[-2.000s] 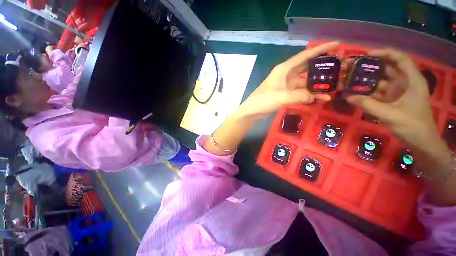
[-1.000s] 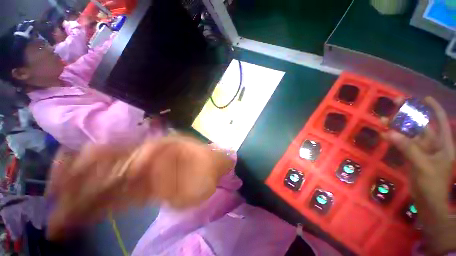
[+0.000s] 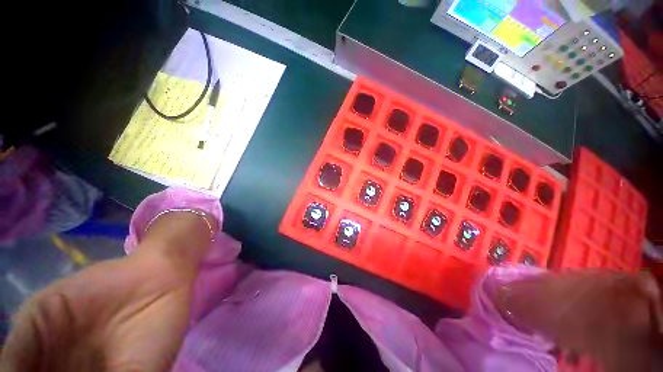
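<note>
A red tray (image 3: 407, 251) with rows of square pockets lies before me. Dark-screened watch heads (image 3: 412, 169) sit in its back rows. Several watches with lit white-green faces (image 3: 369, 192) sit in the nearer rows, and some front pockets are empty. My left hand (image 3: 102, 316) is large at the lower left, partly cut off by the edge; its fingers are not seen. My right hand (image 3: 607, 309) is blurred at the lower right, beyond the tray's front corner; its fingers and anything in them cannot be made out.
A second red tray (image 3: 605, 211) stands at the right. A raised green shelf (image 3: 407, 43) behind holds a white tester (image 3: 574, 58), a small white device (image 3: 483, 55) and two watches (image 3: 507, 101). Papers (image 3: 247, 87) with a pen (image 3: 209, 116) and black cable (image 3: 210, 62) lie at the left.
The view has swung right, showing the tester and second tray. Both hands have moved away from above the tray to the lower corners. The watches earlier held up are no longer seen in the hands.
</note>
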